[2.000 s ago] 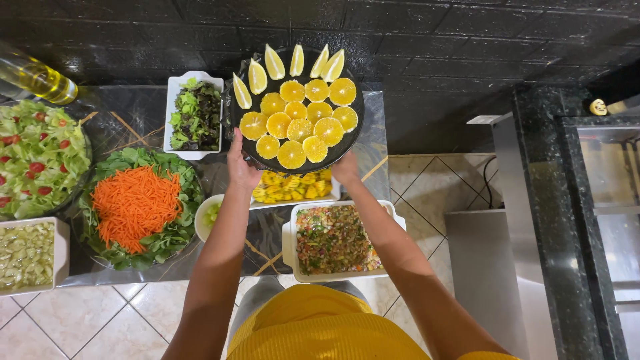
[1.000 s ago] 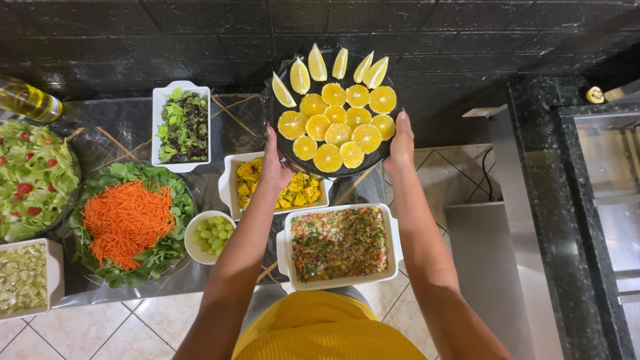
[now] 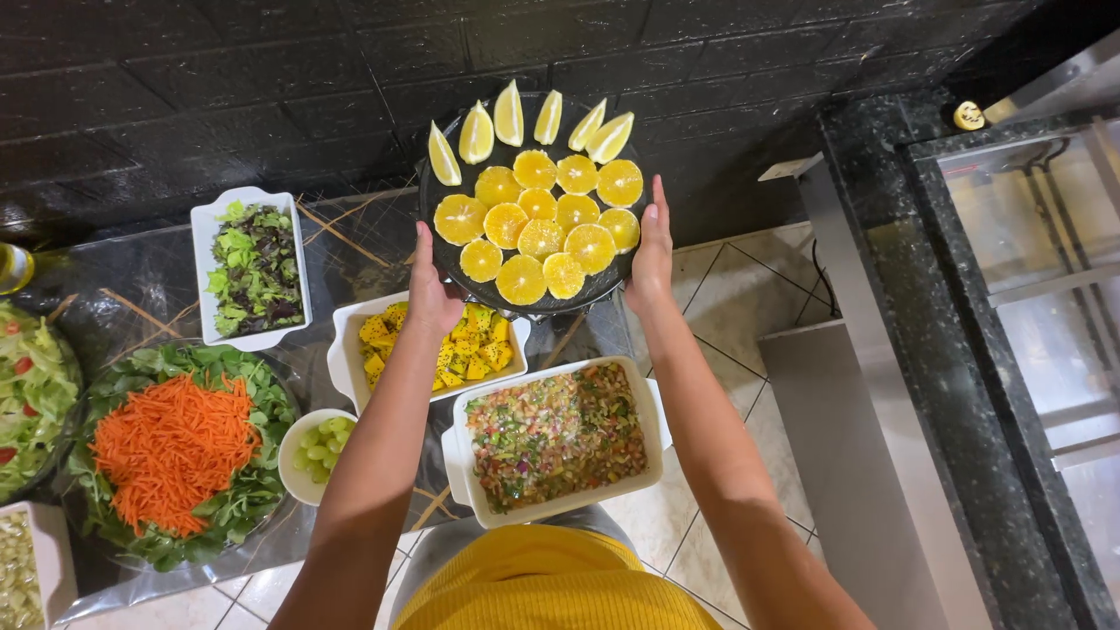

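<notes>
My left hand (image 3: 433, 284) and my right hand (image 3: 650, 254) grip a round black platter (image 3: 451, 249) by its left and right sides, near the dark wall. On the platter lie several orange slices (image 3: 541, 238) in the middle and lower part, with several lemon wedges (image 3: 508, 114) fanned along its far edge. Under my left forearm, partly hidden, is a white dish (image 3: 347, 354) of seasoned yellow cubes (image 3: 477, 346). Nearer my body a white rectangular dish (image 3: 658, 416) holds chopped vegetable salsa (image 3: 556, 437).
On the dark marbled table stand a white dish of leafy greens (image 3: 255, 267), a plate of shredded carrot (image 3: 175, 451) on leaves, a bowl of green grapes (image 3: 322, 446), a lettuce salad (image 3: 31, 394) and a bottle (image 3: 13, 268). A granite counter (image 3: 927, 262) runs along the right.
Both hands still hold the platter. My right hand, lower under the platter's near edge two seconds ago, has moved up to its right side. The platter has shifted right over the table.
</notes>
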